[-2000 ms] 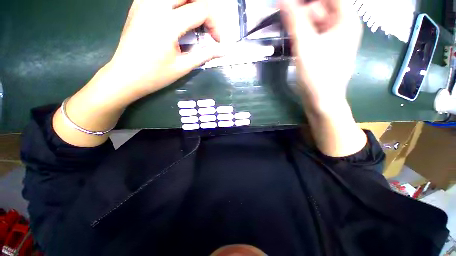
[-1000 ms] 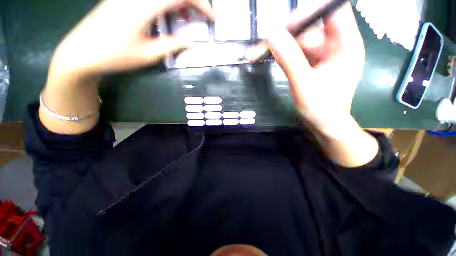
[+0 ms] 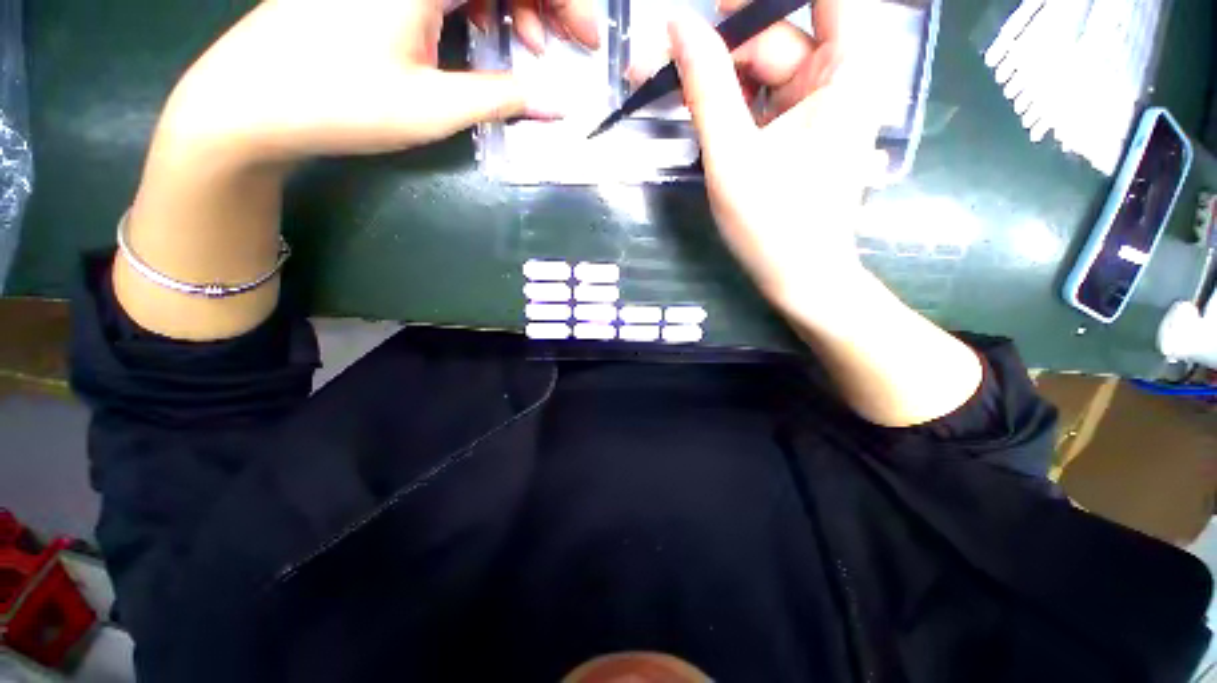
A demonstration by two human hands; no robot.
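The printed panel strip (image 3: 567,163) lies flat at the top centre, washed out by glare and partly hidden by both hands. My left hand (image 3: 387,87) rests over its left part, fingertips on or just above it; whether they hold it is unclear. My right hand (image 3: 787,147) grips the black tweezers (image 3: 661,84), whose tip points down-left at the strip's lower part. White oval stickers (image 3: 594,312) lie in rows near the table's front edge. Faint empty outlines show to their right.
A smartphone (image 3: 1132,220) in a light blue case lies at the right. White tabbed pieces (image 3: 1078,74) are fanned at the upper right. A clear plastic bag (image 3: 14,160) is at the left edge. A white round object (image 3: 1185,332) is at the right edge. Red items (image 3: 40,600) are below left.
My left hand first moved left, then slightly back right. The blurred tweezers now show sharply, with the tip over the strip. The sticker rows show fewer ovals than two seconds ago.
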